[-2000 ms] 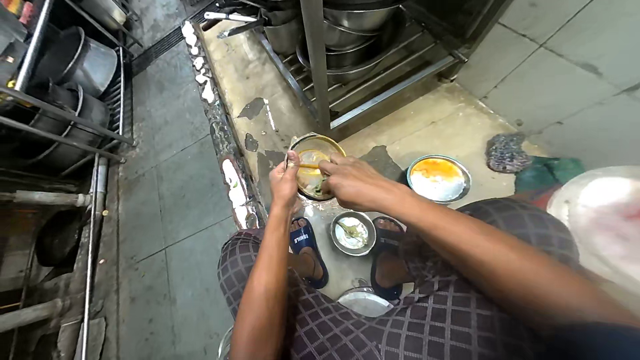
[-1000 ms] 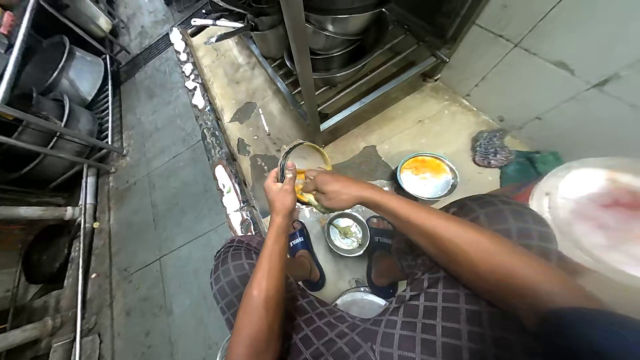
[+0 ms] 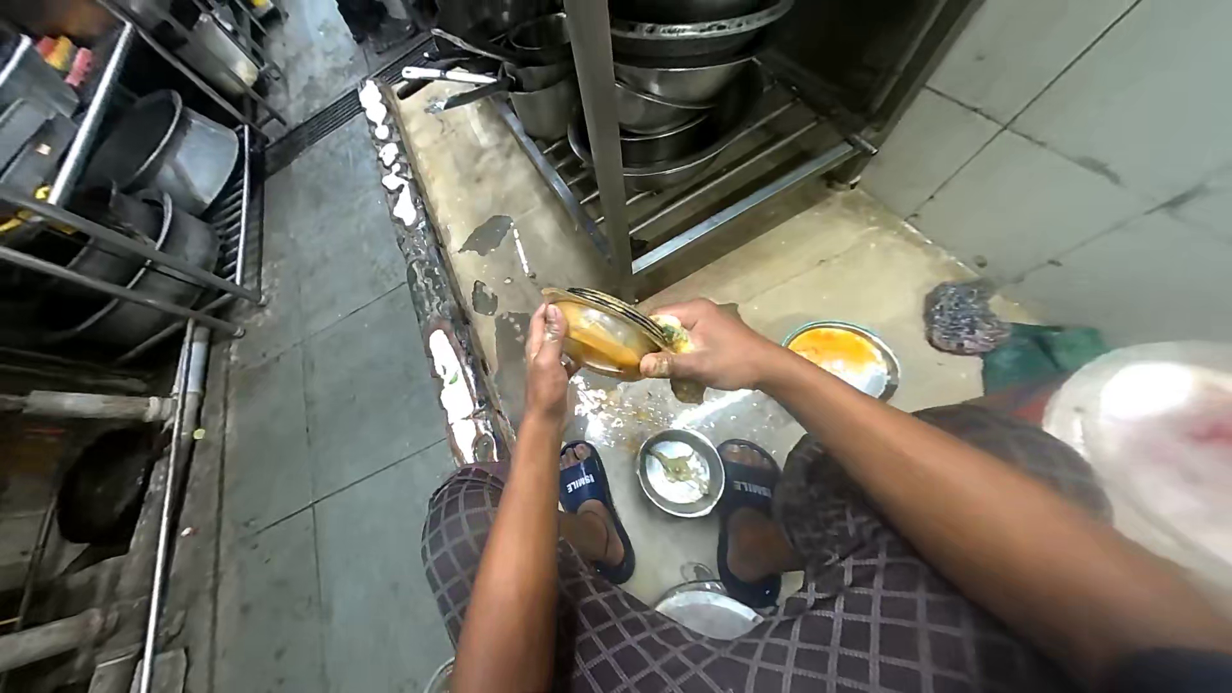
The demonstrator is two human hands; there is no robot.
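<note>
Between my hands a stained, round metal dish (image 3: pixel 606 337) is tilted on edge, with yellow-orange residue on it. My left hand (image 3: pixel 549 361) grips its left rim. At its right rim, my right hand (image 3: pixel 707 346) holds it along with a yellowish-green scrubbing pad (image 3: pixel 673 332), mostly hidden by the fingers. Below, a small steel bowl (image 3: pixel 681 473) with pale contents and a greenish piece rests on the floor between my sandalled feet. A steel dish (image 3: pixel 880 364) with orange residue lies beyond my right forearm.
A metal rack (image 3: pixel 751 207) holds stacked steel bowls (image 3: pixel 664 101) ahead. Another rack (image 3: pixel 125 255) with large pots stands left. A raised, worn ledge (image 3: pixel 430 279) runs along the wet floor. Right are a wire scourer (image 3: pixel 964 318), a green cloth (image 3: pixel 1044 354) and a large whitish tub (image 3: pixel 1145 443).
The dish in my hands has been turned up on edge, where earlier its inside faced up. Both hands have moved apart to its opposite sides.
</note>
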